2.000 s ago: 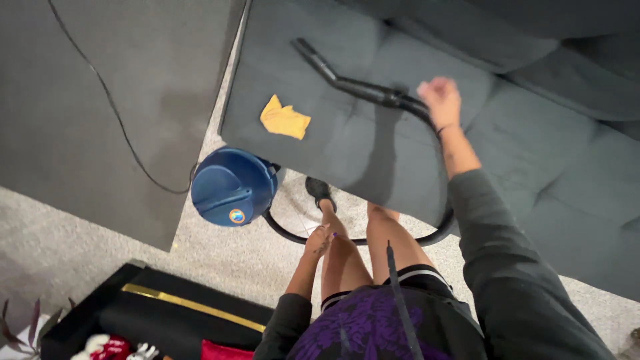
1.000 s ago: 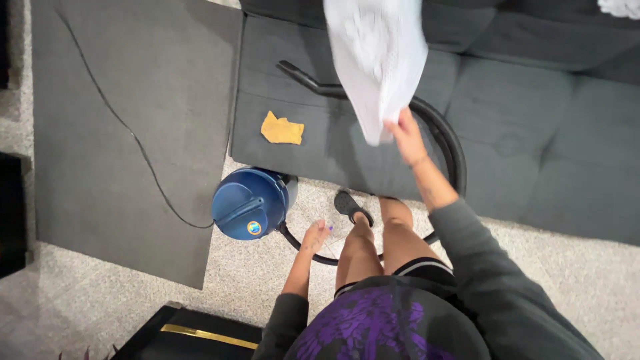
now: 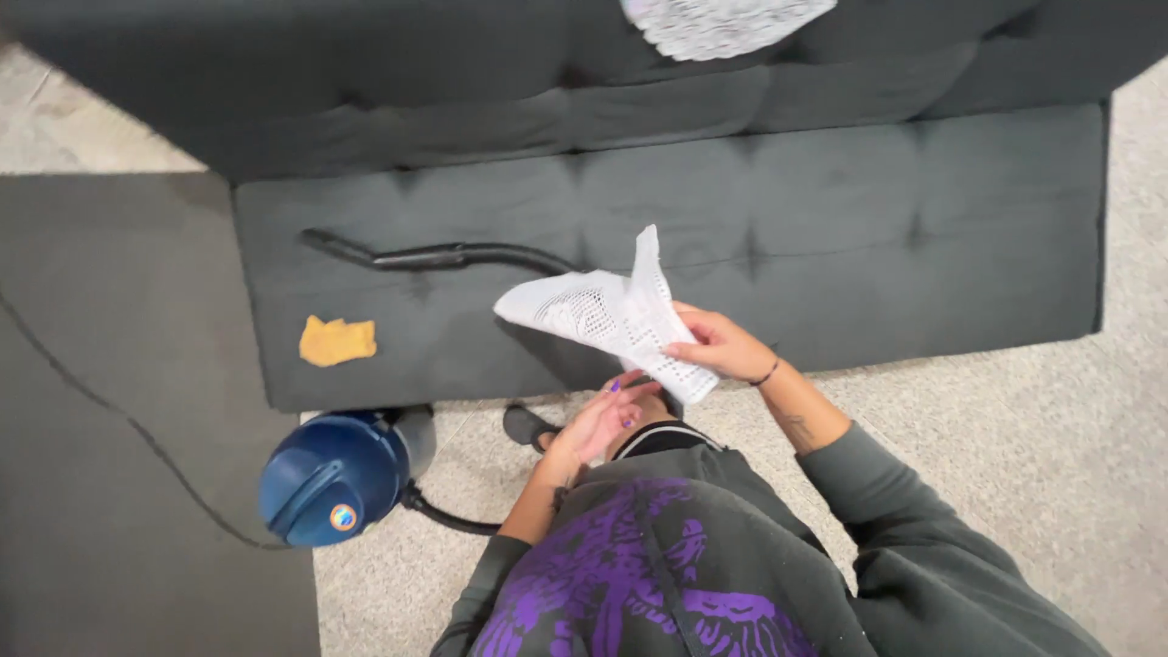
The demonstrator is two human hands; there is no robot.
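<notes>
A white openwork crochet cloth (image 3: 593,315) hangs folded from my right hand (image 3: 721,345), whose thumb and fingers pinch it near its right end. My left hand (image 3: 607,420) is just below the cloth, palm up with fingers apart, and holds nothing. Behind the cloth, the black vacuum hose and its bent wand (image 3: 429,257) lie on the seat of a dark grey tufted sofa (image 3: 912,237). A crumpled yellow cloth (image 3: 338,341) lies on the seat's left part.
The blue canister vacuum cleaner (image 3: 333,479) stands at the sofa's front left, its hose running toward my legs. A dark cable (image 3: 137,424) crosses the grey rug (image 3: 119,566). Another white textured cloth (image 3: 725,23) is on the backrest. My foot in a black clog (image 3: 527,426) rests on the speckled floor.
Two seconds ago my right hand showed no cloth; one second ago it held the white cloth up over the sofa. Now it is lowered before my body, close to my left hand. The view has shifted right.
</notes>
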